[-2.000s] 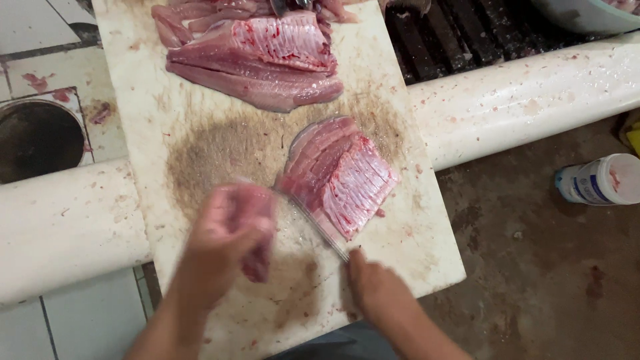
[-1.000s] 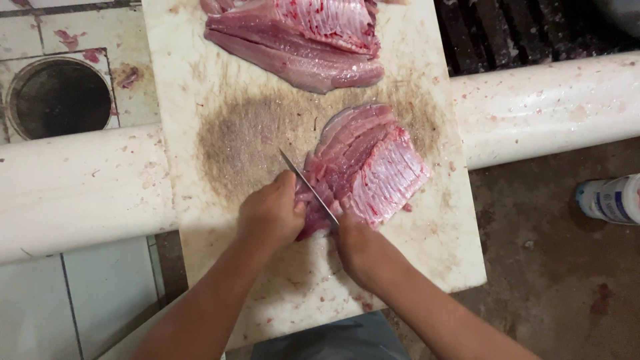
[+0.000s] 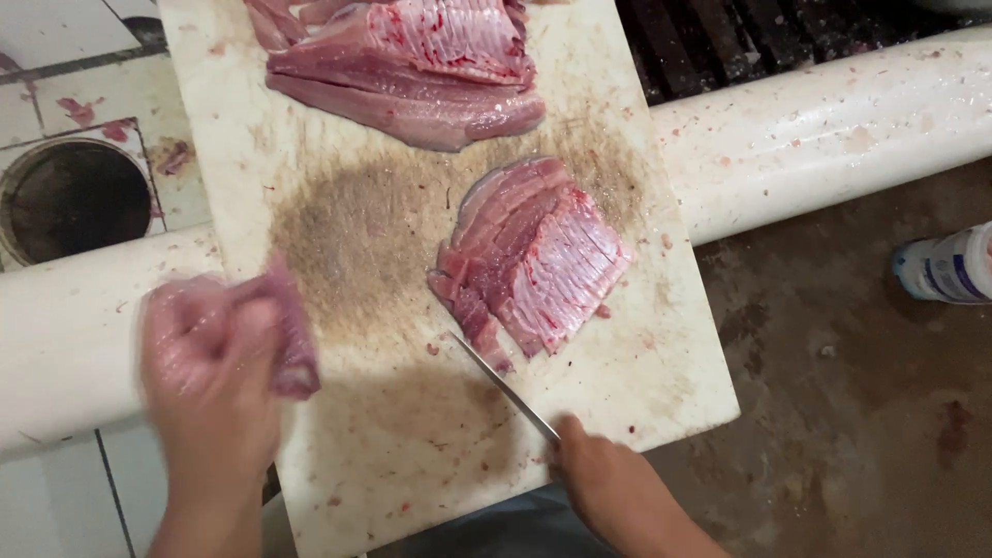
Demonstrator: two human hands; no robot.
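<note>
A scored fish fillet [image 3: 535, 256] lies on the stained white cutting board [image 3: 387, 434], with thin cut strips at its lower left edge. My right hand [image 3: 597, 473] grips a knife [image 3: 508, 391] at the lower right of the board; the blade points up and left, its tip just below the strips. The handle is mostly hidden in my fist. My left hand [image 3: 217, 349], blurred, is over the board's left edge and holds a piece of fish [image 3: 296, 341]. More fish fillets [image 3: 411, 77] lie across the far part of the board.
A thick white pipe or rounded rail [image 3: 829, 132] runs beneath the board, left to right. Tiles with a round dark hole [image 3: 76, 203] are at left. A dark slatted grate [image 3: 721, 46] is at upper right. A white tub [image 3: 949, 263] stands on the wet floor at right.
A second ago both hands were together at the fillet's lower left, the blade across it. My left hand has moved away left with a piece of fish; the knife has drawn back toward me.
</note>
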